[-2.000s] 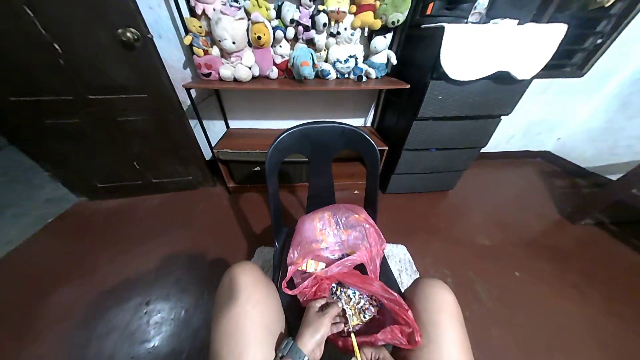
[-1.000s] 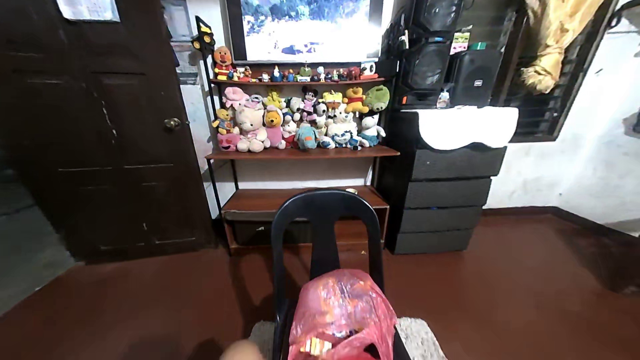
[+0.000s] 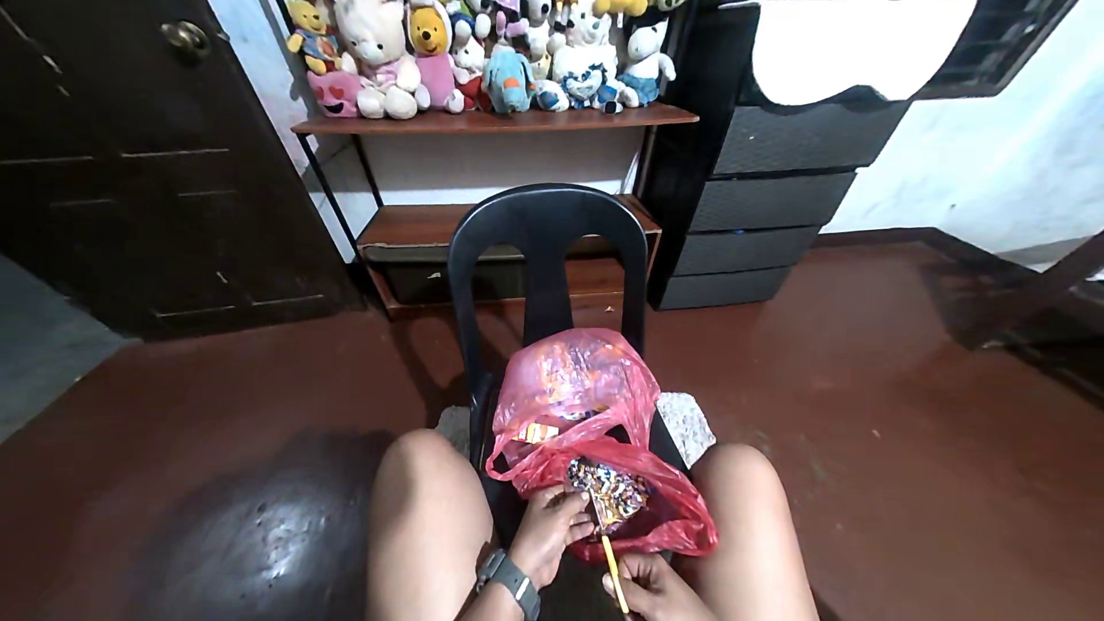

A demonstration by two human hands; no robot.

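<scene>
A red plastic bag (image 3: 681,509) lies open on the seat of a black plastic chair (image 3: 547,224), with a heap of small multicoloured pieces (image 3: 617,490) in its mouth. Behind it sits a pink translucent plastic bag (image 3: 573,371) with packaged things inside. My left hand (image 3: 552,526), with a watch at the wrist, is at the left edge of the red bag, fingers by the pieces; whether it grips anything is unclear. My right hand (image 3: 647,586) holds a thin yellow stick (image 3: 614,569), whose upper end reaches the pieces.
My knees flank the chair seat. Beyond the chair stand a shelf (image 3: 500,121) with plush toys (image 3: 509,78) and a dark drawer unit (image 3: 768,203). A dark door (image 3: 164,172) is at the left, and a dark wooden piece (image 3: 1035,293) stands at the far right.
The view tilted up and came back down. Both hands, out of view one second ago, show again at the red bag, much as two seconds ago.
</scene>
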